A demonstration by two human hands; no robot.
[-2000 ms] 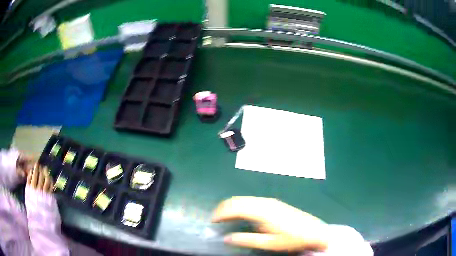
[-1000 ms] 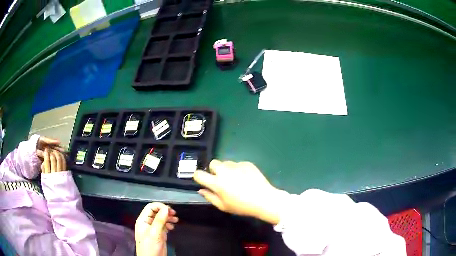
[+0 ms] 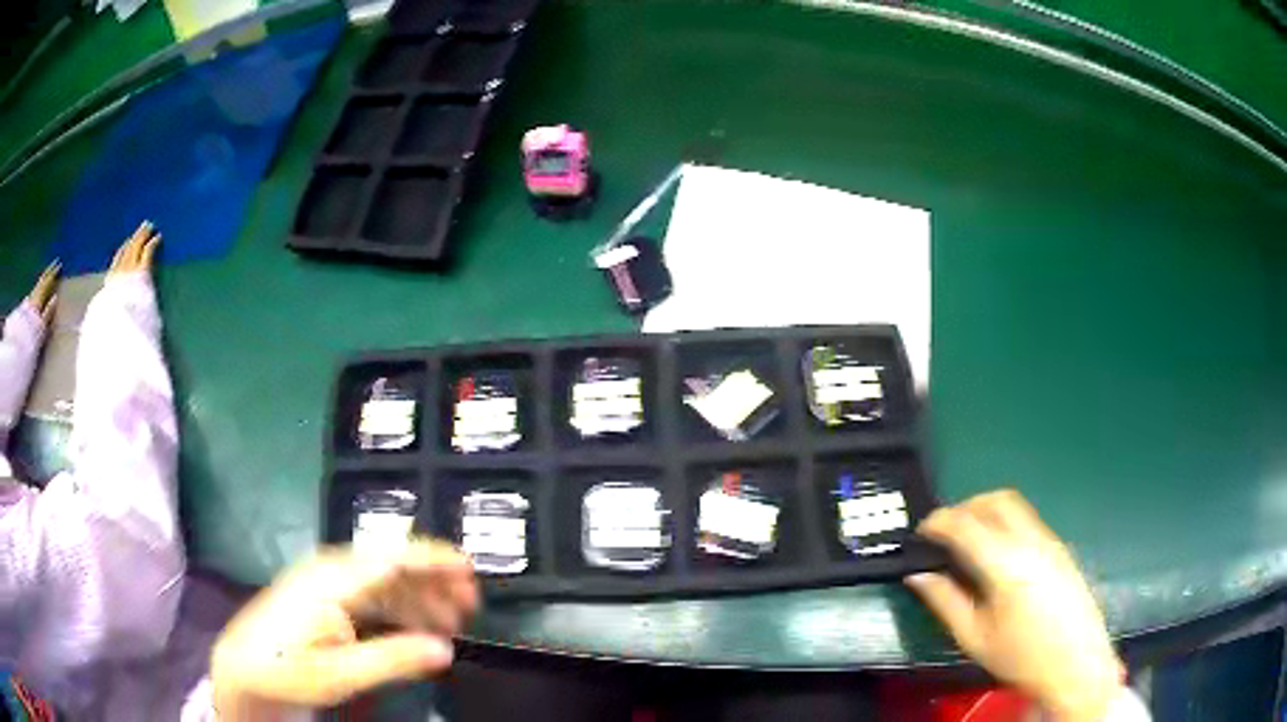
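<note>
A black ten-pocket foam tray [image 3: 635, 451] lies in front of me at the bench's front edge. Each pocket holds a smartwatch unit [image 3: 625, 522] with white strips across it; some show a red, blue or yellow mark. The unit in the upper row, fourth pocket, is tilted. My right hand [image 3: 1019, 600] grips the tray's lower right corner. My left hand [image 3: 346, 621] is blurred at the tray's lower left, overlapping its front edge; whether it touches the tray I cannot tell. It hides part of the lower left pocket.
An empty foam tray [image 3: 371, 155] lies at upper left beside a blue mat [image 3: 198, 134]. A pink tally counter [image 3: 555, 164], a clear pen [image 3: 648, 206], a separate dark watch unit [image 3: 634, 274] and white paper [image 3: 798, 261] lie behind the full tray. Another person's hands [image 3: 136, 250] are at left.
The full tray has moved right, away from the neighbouring person, and now covers part of the paper. My right hand moved with its corner. My left hand came up to its left end. The neighbour's hands moved up.
</note>
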